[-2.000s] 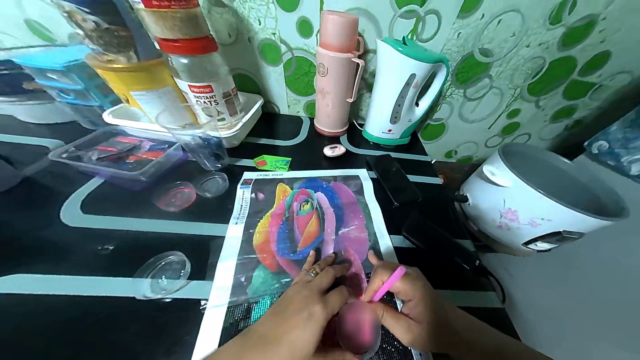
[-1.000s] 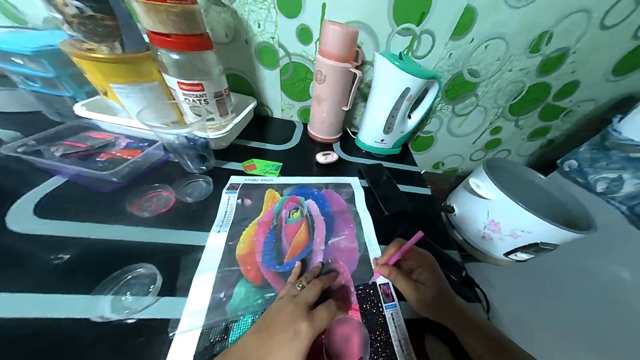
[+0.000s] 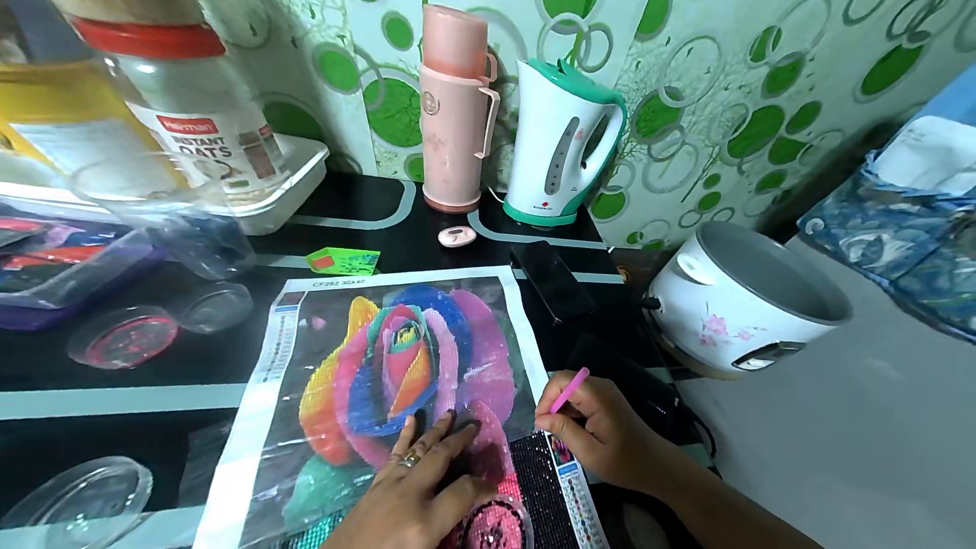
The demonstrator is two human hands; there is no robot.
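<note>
A diamond painting canvas (image 3: 473, 366) with a multicoloured rose lies on the black table, partly under clear film. My left hand (image 3: 427, 480) rests on its lower middle with the fingers spread, a ring on one finger. Just beyond that palm, at the bottom edge, a round clear dish (image 3: 497, 526) holds pink beads. A pink applicator pen (image 3: 569, 390) is pinched between the thumb and fingers of my right hand (image 3: 598, 427), at the right margin of the canvas. Dark and pink beads cover the part between the hands.
Behind stand a pink flask (image 3: 454, 114), a white and green electric kettle (image 3: 560, 145) and a small pink device (image 3: 457, 236). At right are a phone (image 3: 554, 280) and a rice cooker (image 3: 747, 305). Clear lids (image 3: 122, 338), a plastic cup (image 3: 183, 221) and a tray with jars (image 3: 293, 183) occupy the left.
My right hand, close to the dish and my left hand at first, has moved away to the canvas's right edge with the pen. My left hand has stayed on the canvas.
</note>
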